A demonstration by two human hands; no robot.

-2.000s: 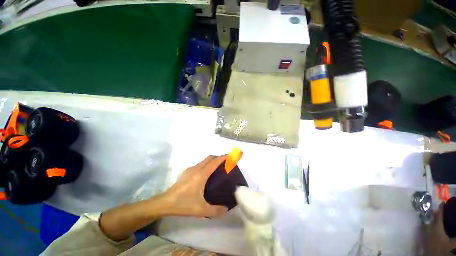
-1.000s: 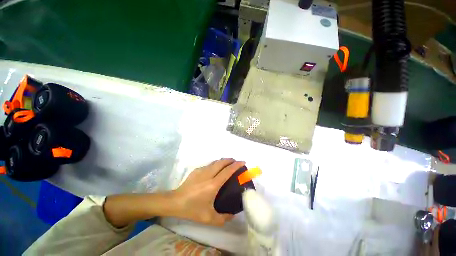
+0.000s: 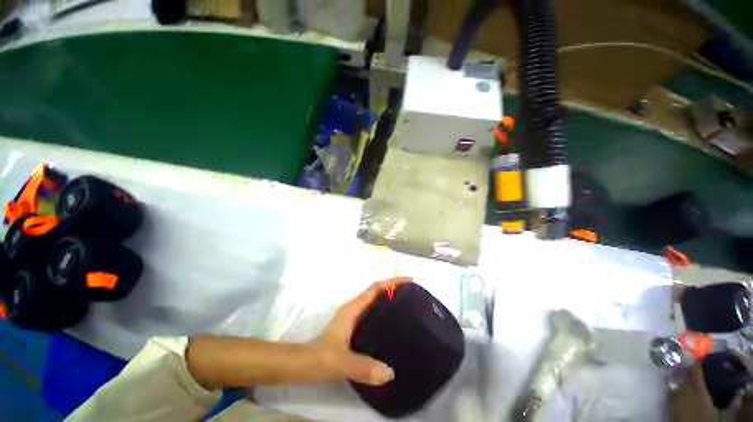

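Observation:
A black fabric-covered speaker [image 3: 413, 350] is held just above or on the white bench, in front of me. My bare left hand [image 3: 351, 338] grips it from the left, with the thumb on its near side and the fingers at its far edge. A bit of orange strap [image 3: 391, 288] shows by the fingertips. A pale, blurred, wrinkled shape [image 3: 557, 358] right of the speaker looks like my gloved right hand, away from the speaker. Its fingers and anything in them cannot be made out.
Black speakers with orange straps [image 3: 103, 264] cluster at the left. A pale green plate [image 3: 473, 298] lies beside thin dark tweezers. A white control box [image 3: 450, 111] stands behind a covered base plate [image 3: 425, 202]. A black hose [image 3: 541, 91] and nozzle hang overhead. A neighbour's hand [image 3: 689, 400] is far right.
The speaker has been turned in my left hand and shows a larger black side. The white-gloved hand has left the speaker; a pale shape now shows farther right. The view has shifted.

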